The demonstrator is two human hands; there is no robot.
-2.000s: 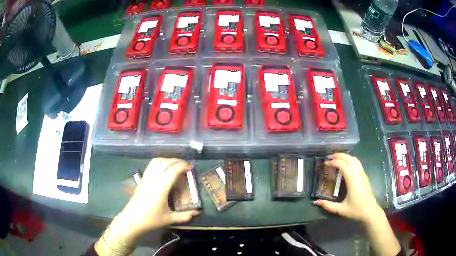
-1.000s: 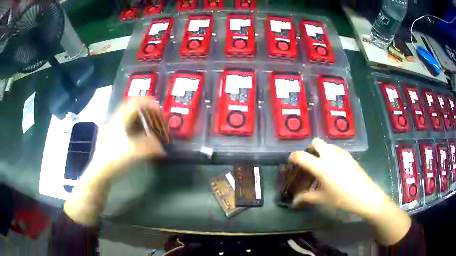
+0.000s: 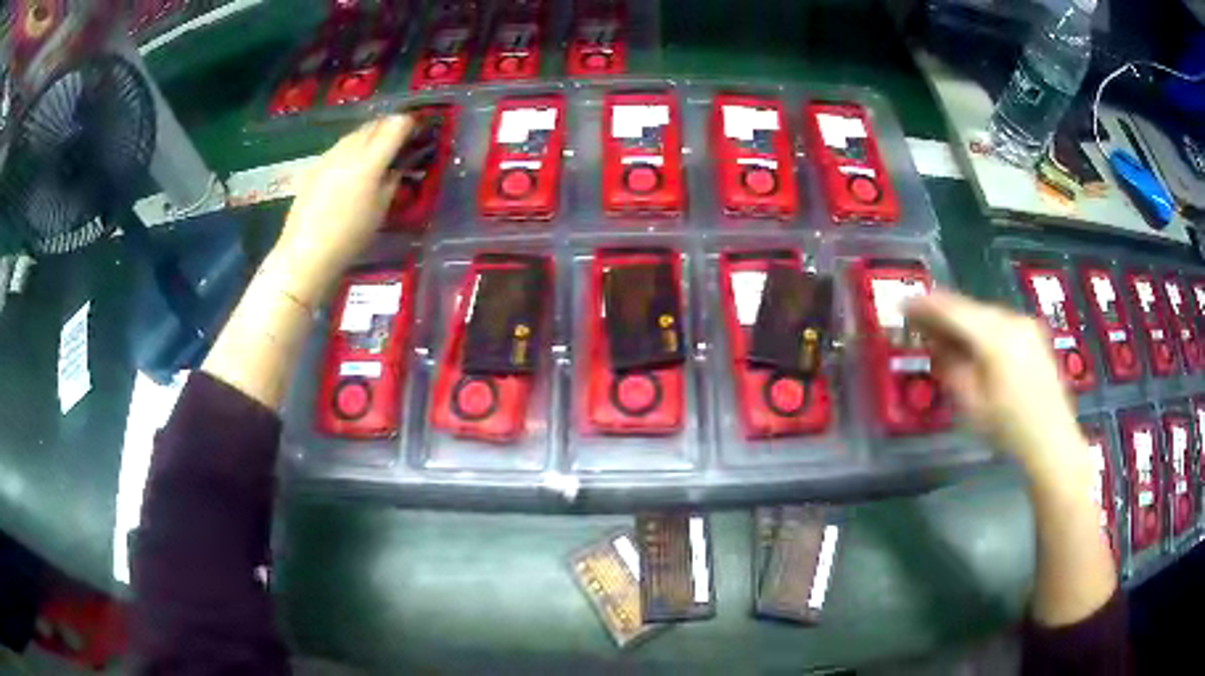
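Note:
A clear blister tray (image 3: pixel 562 491) holds two rows of red phones, backs up. Dark phone batteries lie on three front-row phones: the second (image 3: pixel 506 314), the third (image 3: pixel 641 312) and, tilted and off to the right, the fourth (image 3: pixel 793 320). The front-row end phones have bare white labels. My left hand (image 3: pixel 346 185) holds a dark battery (image 3: pixel 423 143) at its fingertips over the far-left back-row phone. My right hand (image 3: pixel 991 359) is blurred, open and seemingly empty beside the front-row right phone (image 3: pixel 904 346). Several loose batteries (image 3: pixel 677 568) lie at the bench's near edge.
A desk fan (image 3: pixel 82 152) stands at the left, with white paper (image 3: pixel 136 462) partly behind my left sleeve. More trays of red phones are at the right (image 3: pixel 1139 489) and far side (image 3: pixel 513 50). A water bottle (image 3: pixel 1044 82) and blue object (image 3: pixel 1139 185) are at the upper right.
Both hands have left the near edge; my left hand has reached to the back row. Three batteries now lie on front-row phones, and fewer remain at the edge. The view has shifted.

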